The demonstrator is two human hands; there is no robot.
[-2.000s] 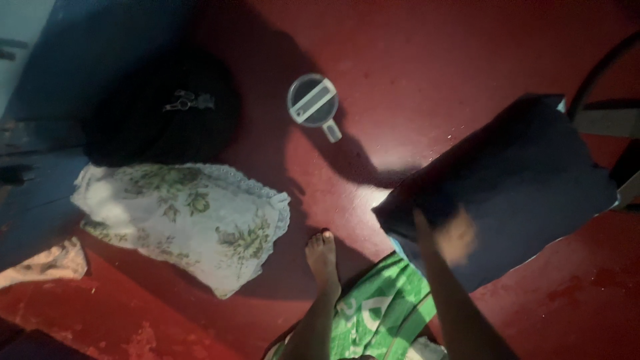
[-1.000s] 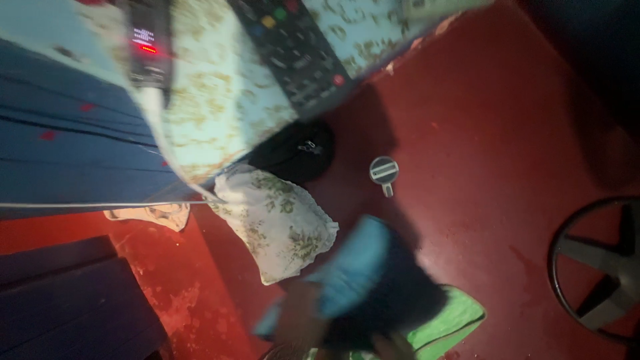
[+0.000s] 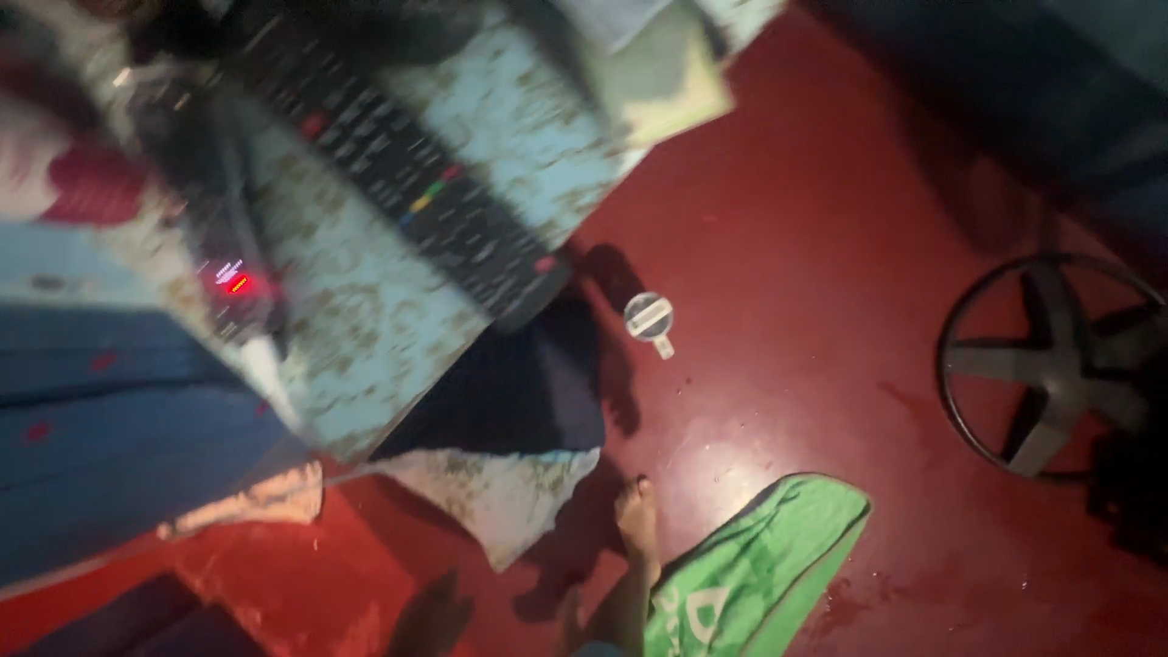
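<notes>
Neither of my hands shows clearly; a dark, finger-like shape low in the picture looks like a shadow. A folded navy cloth (image 3: 511, 383) lies beside the table corner, over a white floral cloth or pillow (image 3: 502, 502) whose lower part shows. My bare foot (image 3: 639, 520) is on the red floor to the right of it. Next to the foot lies a green cloth or bag (image 3: 766, 566) with a pale print. A small round clear object with a short handle (image 3: 649, 318) rests on the floor.
The patterned table (image 3: 356, 365) holds a black remote control (image 3: 411, 173), a device with a red light (image 3: 233, 283) and a white cable, and papers (image 3: 675, 91). A black spoked wheel (image 3: 1058, 365) stands at the right. A peach cloth (image 3: 265, 502) lies at the left.
The navy cloth was under a hand at the right, then between both hands near the middle; now it lies over the floral cloth, let go. The view has shifted towards the table.
</notes>
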